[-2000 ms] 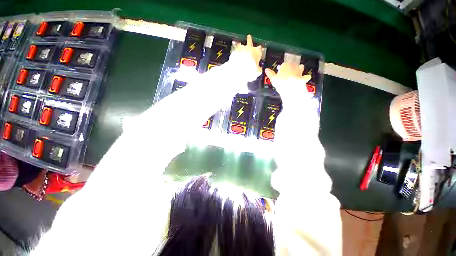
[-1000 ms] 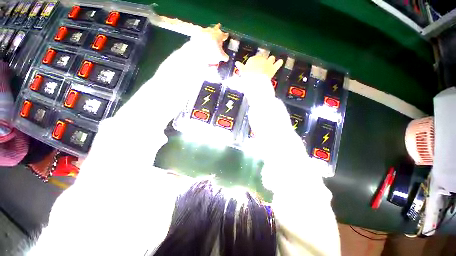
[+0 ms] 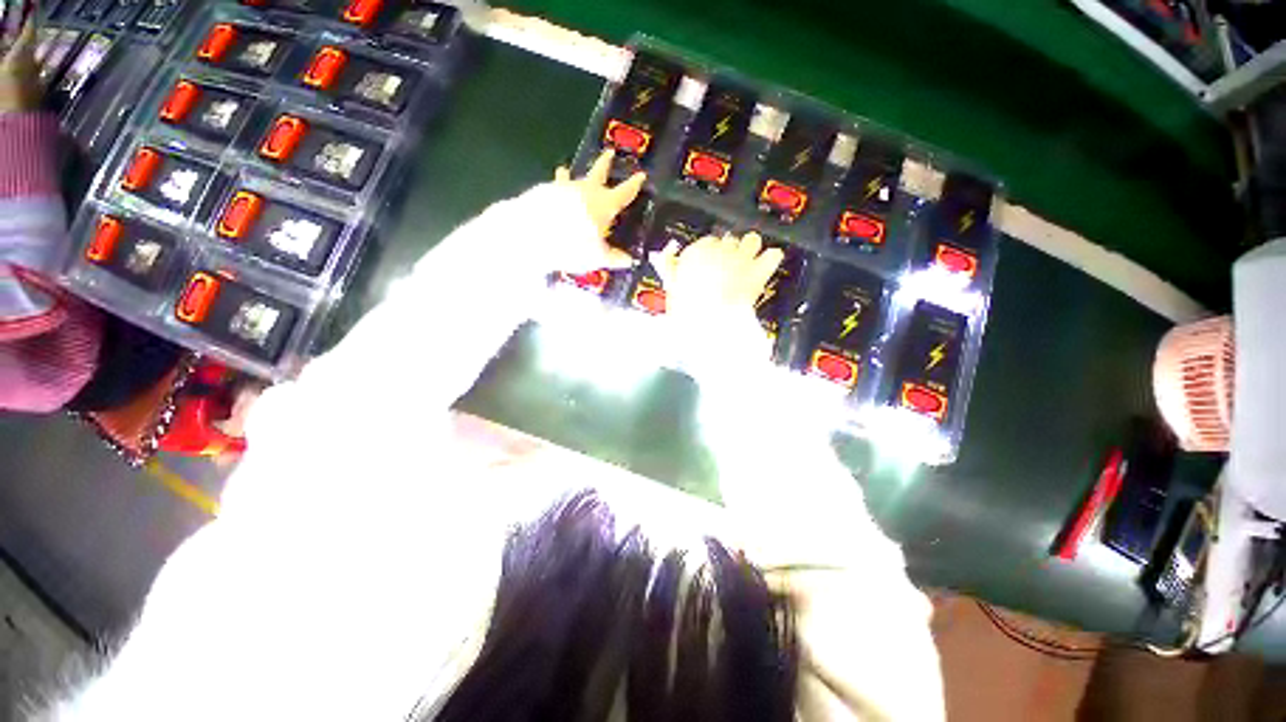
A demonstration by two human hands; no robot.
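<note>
A clear blister tray (image 3: pixel 983 370) lies in front of me with black phones face down in two rows, each with a yellow lightning mark and a red-orange oval. My left hand (image 3: pixel 604 215) is over the left end of the near row, fingers spread. My right hand (image 3: pixel 722 268) is just right of it, over near-row phones, fingers apart, palm down. Both hands partly cover phone backs, and I see nothing gripped. A phone back (image 3: pixel 842 336) lies uncovered to the right. Glare washes out my sleeves and the tray's near edge.
Stacked trays of open-back phones (image 3: pixel 268 148) stand at left, beside another person's striped sleeve (image 3: pixel 43 254). At right are red pens (image 3: pixel 1090 505), dark phones (image 3: pixel 1137 525), a pink ribbed round item (image 3: pixel 1195 384) and a white box (image 3: pixel 1259 381) with cables.
My hands have moved from the far row to the near row, uncovering the far phones. The view has shifted. Another person's sleeve shows more at left.
</note>
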